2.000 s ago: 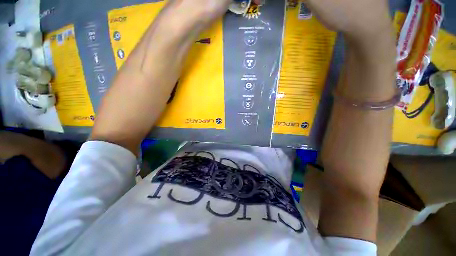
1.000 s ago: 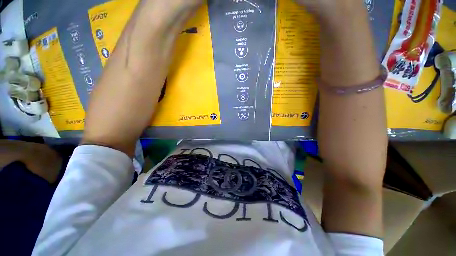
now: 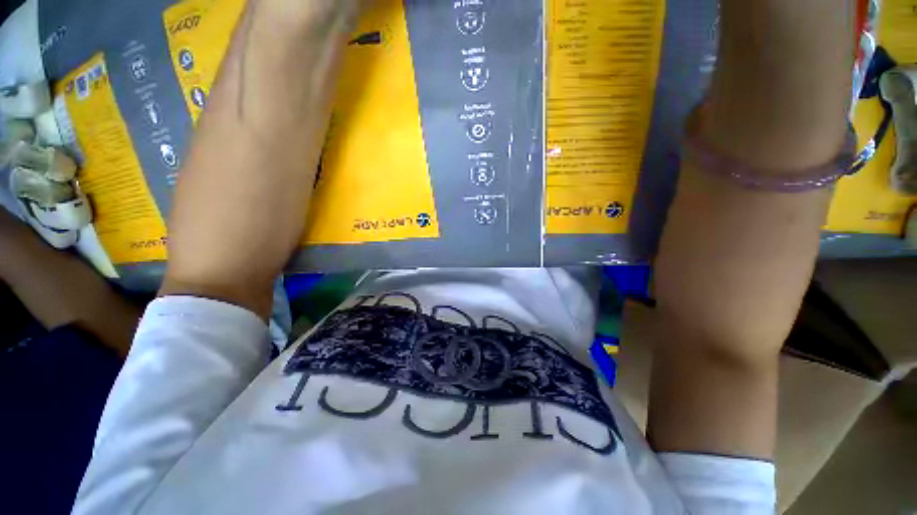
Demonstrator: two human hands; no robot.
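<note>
Both my hands are cut off by the top edge of the picture; only my forearms and wrists show, so what they hold is hidden. My left forearm reaches up over the left part of the bench cover and my right forearm, with a bracelet, over the right part. The grey-and-yellow printed packaging sheet (image 3: 483, 231) covers the bench below them. A pile of white plastic housings (image 3: 45, 171) lies at the far left. Another white housing (image 3: 903, 126) is at the right edge, partly cut off.
A dark cord (image 3: 885, 141) lies beside the right housing. The red and white wrapped packet is mostly behind my right forearm. The bench's near edge runs across the middle, above my lap. A brown carton (image 3: 855, 422) is at lower right. A neighbour's arm (image 3: 60, 272) is at lower left.
The small part at my hands two seconds ago is out of view. My right forearm has moved right, over the wrapped packet. My left forearm has shifted a little left. The bench sits higher in view.
</note>
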